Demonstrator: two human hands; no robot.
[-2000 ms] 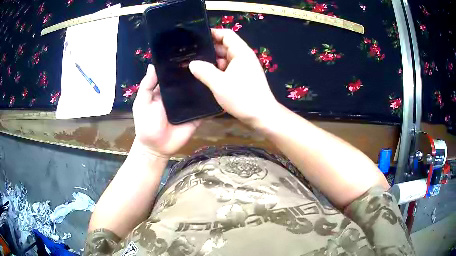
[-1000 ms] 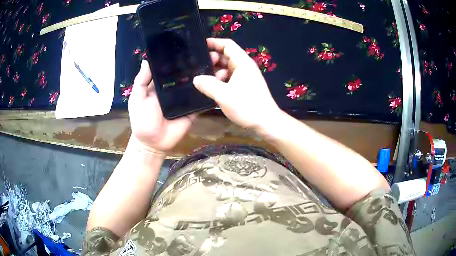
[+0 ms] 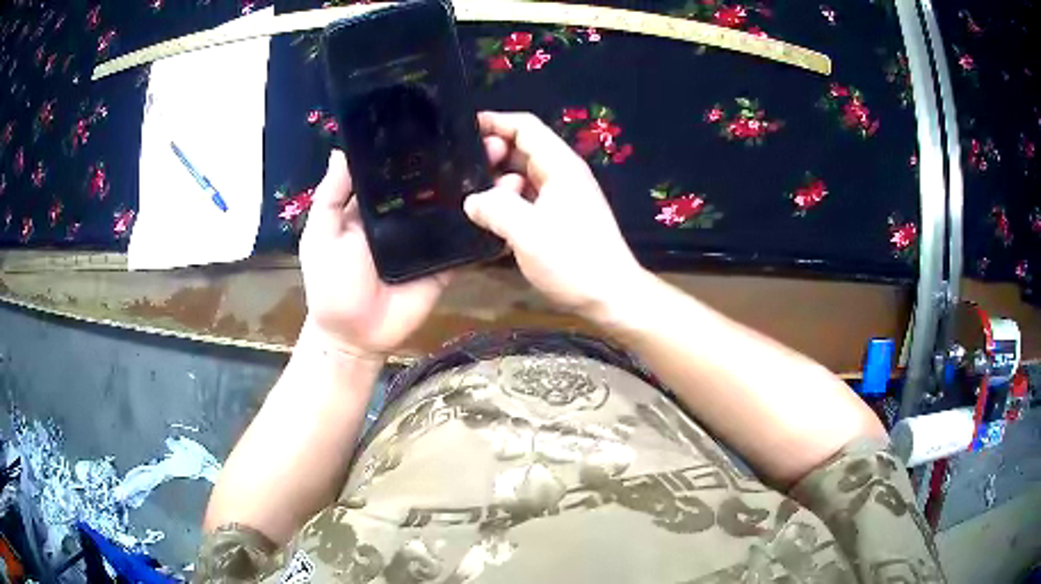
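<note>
My left hand [image 3: 365, 285] holds a black smartphone [image 3: 411, 148] from below and its left side, above the table's near edge. The screen is dark, with faint text and small green and red marks low down. My right hand [image 3: 559, 217] grips the phone's lower right edge, its thumb at the edge of the screen and its fingers curled. Black fabric with red flowers [image 3: 742, 171] lies beneath. To the left, a white paper sheet [image 3: 211, 126] lies on it with a blue pen [image 3: 200, 178] on top.
A pale yellow ruler [image 3: 651, 25] lies across the fabric, partly behind the phone. A metal rail [image 3: 934, 148] runs down the right, with a red and white unit [image 3: 984, 388] and a blue block [image 3: 877, 366] near its end. White scraps [image 3: 166, 473] lie on the floor, lower left.
The right thumb has moved off the screen, down and right to the phone's edge. The phone shifted slightly left, then back. Faint green and red marks now show on its screen.
</note>
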